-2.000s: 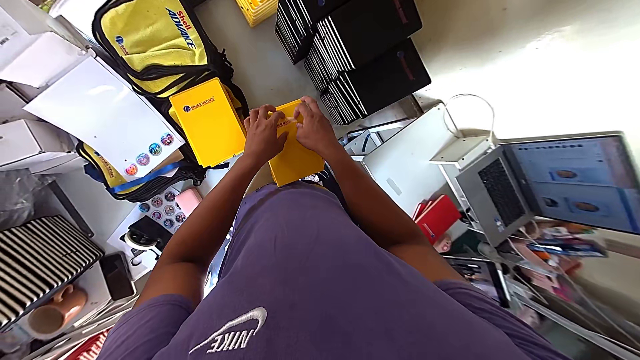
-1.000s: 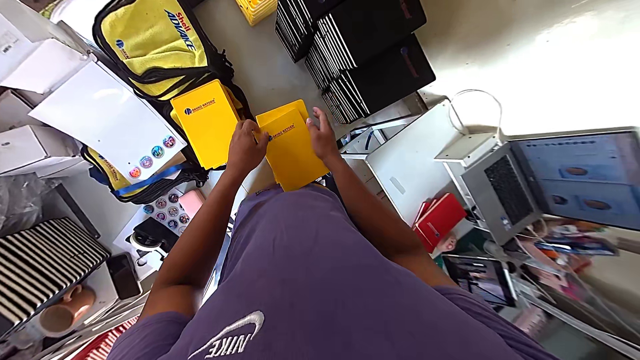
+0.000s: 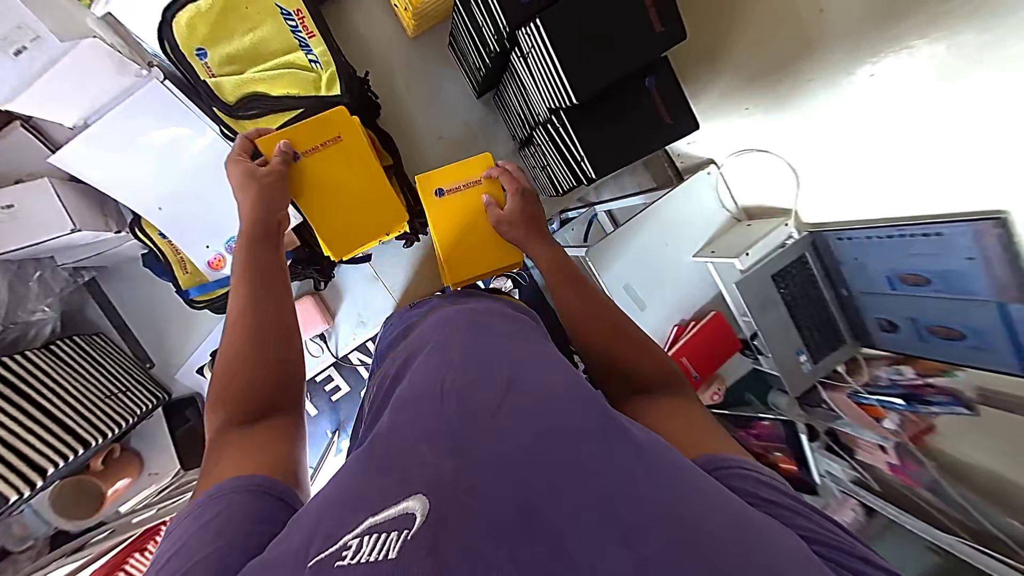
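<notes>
My left hand (image 3: 262,178) pinches the upper left corner of a yellow notebook (image 3: 340,188), which lies on a stack of like notebooks at the foot of a yellow and black bag (image 3: 256,52). To the right, my right hand (image 3: 516,204) grips the right edge of another yellow notebook (image 3: 466,228), with more yellow covers showing under it. The two groups of notebooks stand apart, with printed writing on their top covers. My right thumb and fingertips rest on the cover; the fingers beneath it are hidden.
Stacks of black notebooks (image 3: 612,104) stand at the upper right. A laptop (image 3: 800,308) and a red notebook (image 3: 706,348) are on the right. At left are a white sheet (image 3: 152,172) with round stickers, white boxes (image 3: 60,212) and striped notebooks (image 3: 72,408).
My left hand has moved left from the middle notebooks to the stack by the bag. My right hand has closed on the edge of the right-hand notebook.
</notes>
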